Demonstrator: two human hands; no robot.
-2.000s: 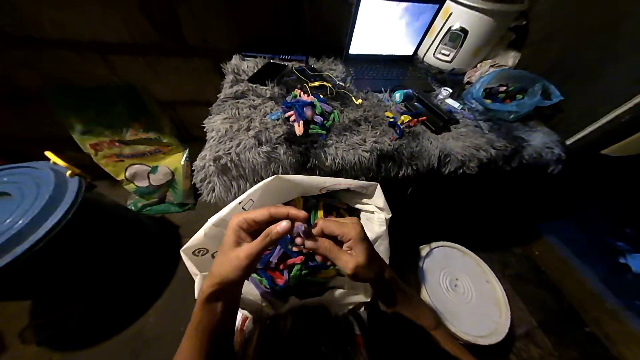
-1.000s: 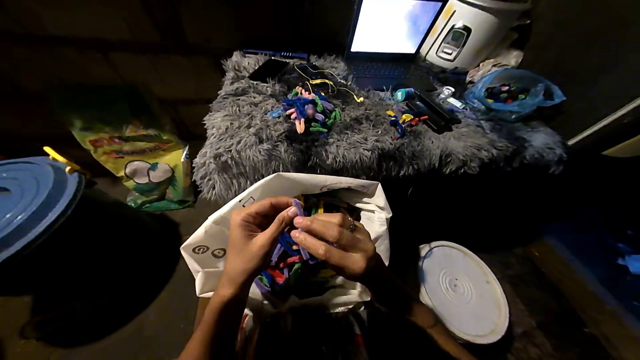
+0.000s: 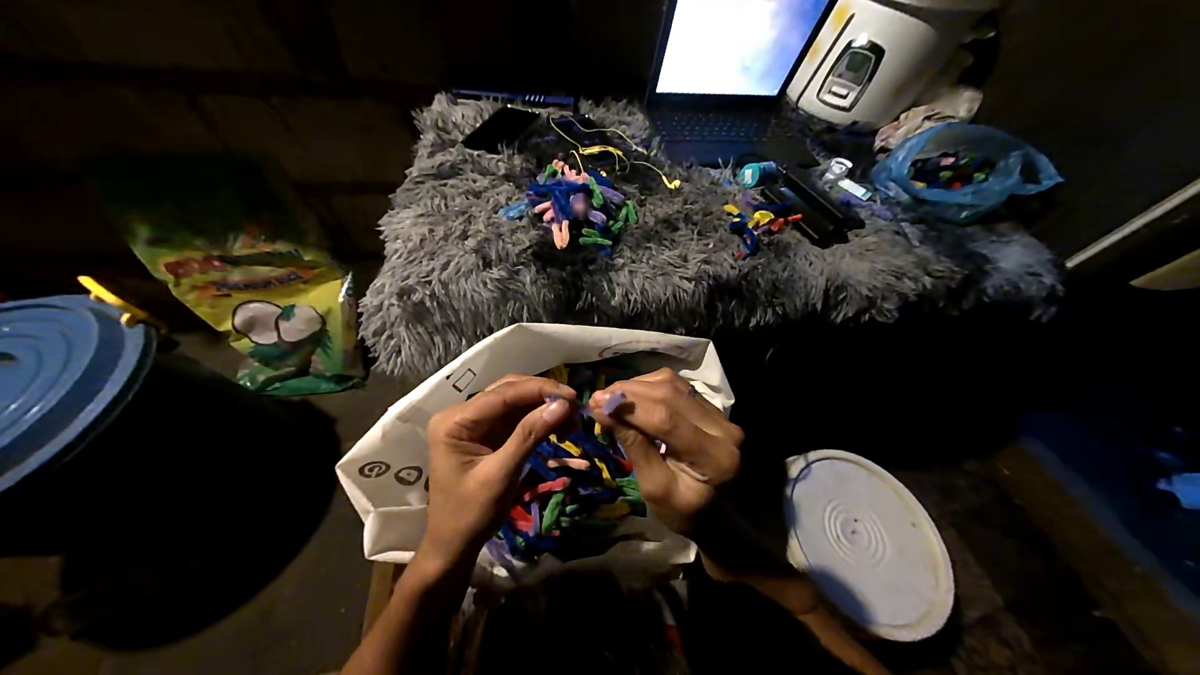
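My left hand (image 3: 492, 450) and my right hand (image 3: 670, 441) meet over an open white bag (image 3: 394, 516), fingertips pinching a small fuzzy purple piece (image 3: 614, 403) between them. Its exact shape is partly covered by my fingers. Inside the bag lie many short fuzzy pieces (image 3: 562, 506) in blue, green, red, yellow, pink and purple. Beyond the bag, a pile of similar fuzzy pieces (image 3: 579, 204) rests on a grey shaggy cover (image 3: 487, 272), and a smaller group (image 3: 755, 225) lies to its right.
On the cover stand a laptop (image 3: 727, 56), a phone (image 3: 502, 128), yellow earphones (image 3: 600, 150) and a blue plastic bag (image 3: 975, 178) of pieces. A white appliance (image 3: 872, 66) is behind. A blue lid (image 3: 66, 375) is left, a white round lid (image 3: 867, 544) right, a green-yellow packet (image 3: 272, 300) far left.
My hands stay over the bag on the purple piece. It stood up between my fingertips one second ago; now it lies sideways between them, with my hands slightly farther apart.
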